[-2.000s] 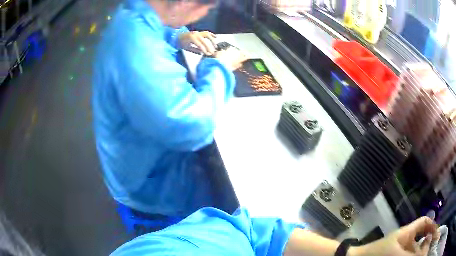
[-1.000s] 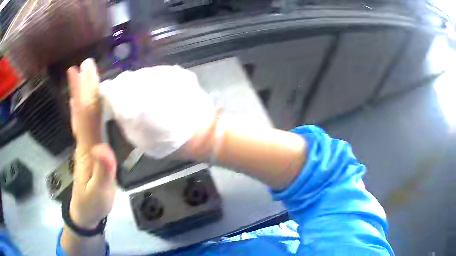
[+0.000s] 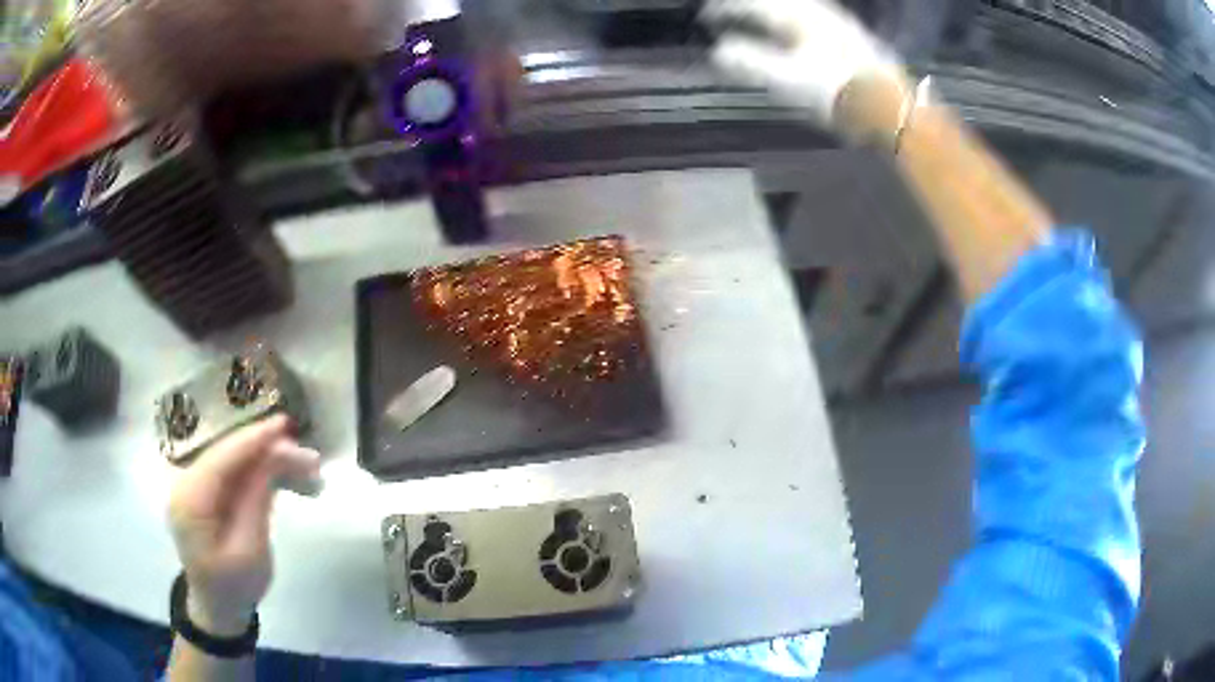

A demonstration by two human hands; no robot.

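Note:
My left hand, bare with a black wristband, is over the bench at the lower left. Something small and pale shows at its fingertips, too blurred to name. My right hand, in a white work glove and blurred, is raised over the dark rail at the top; I cannot tell if it holds anything. A heap of small copper parts lies on the black parts tray. A pale oval sleeve lies at the tray's left. A fixture plate with two round cutouts lies at the front edge.
Another plate stack stands beyond my left hand, with a tall plate stack behind it. A dark block sits at far left. A purple device stands at the bench back. A red bin is at the upper left.
My gloved right hand has moved away from my left hand, up and to the right. My left hand has lowered. The view has turned, and the copper heap now shows uncovered.

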